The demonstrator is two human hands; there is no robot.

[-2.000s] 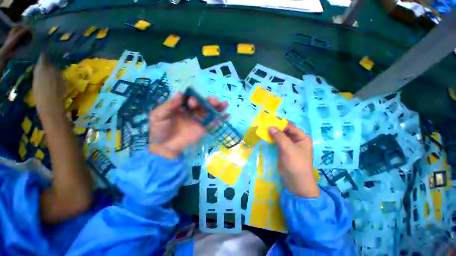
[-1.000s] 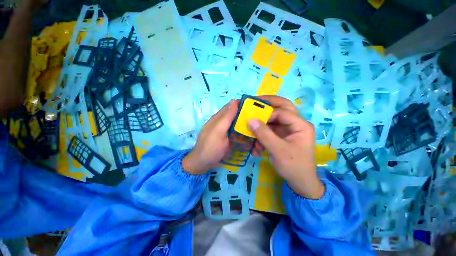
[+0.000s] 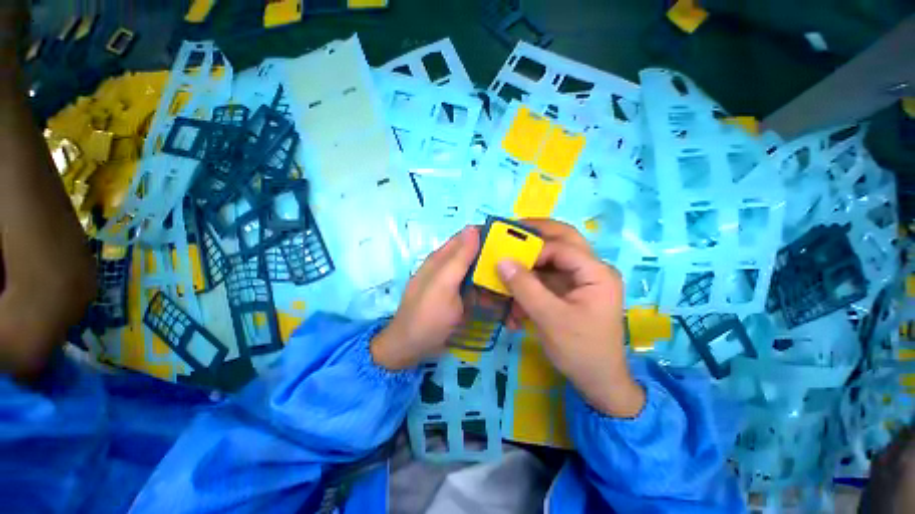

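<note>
A dark front housing [image 3: 480, 319] is held in front of me, tilted, with its grid end toward me. A yellow adhesive piece [image 3: 505, 253] with a small dark slot lies over its window end. My left hand [image 3: 429, 304] grips the housing along its left side. My right hand [image 3: 574, 306] holds the right side, its thumb on the yellow piece. Whether the piece is fully stuck cannot be told. A yellow sticker sheet [image 3: 537, 193] lies just beyond my hands; more yellow pieces show below them, partly hidden.
A housing pile [image 3: 246, 181] lies left of centre, another [image 3: 818, 276] at right. Waste backing sheets [image 3: 702, 201] spread widely. Loose yellow pieces [image 3: 110, 125] heap at far left by a neighbour's arm [image 3: 40, 231]. A slanting grey post [image 3: 853, 85] stands upper right.
Since the earliest frame, my hands have come together and the yellow piece has moved from my right fingers onto the housing. Over the last second the hands have hardly moved; the view has shifted slightly.
</note>
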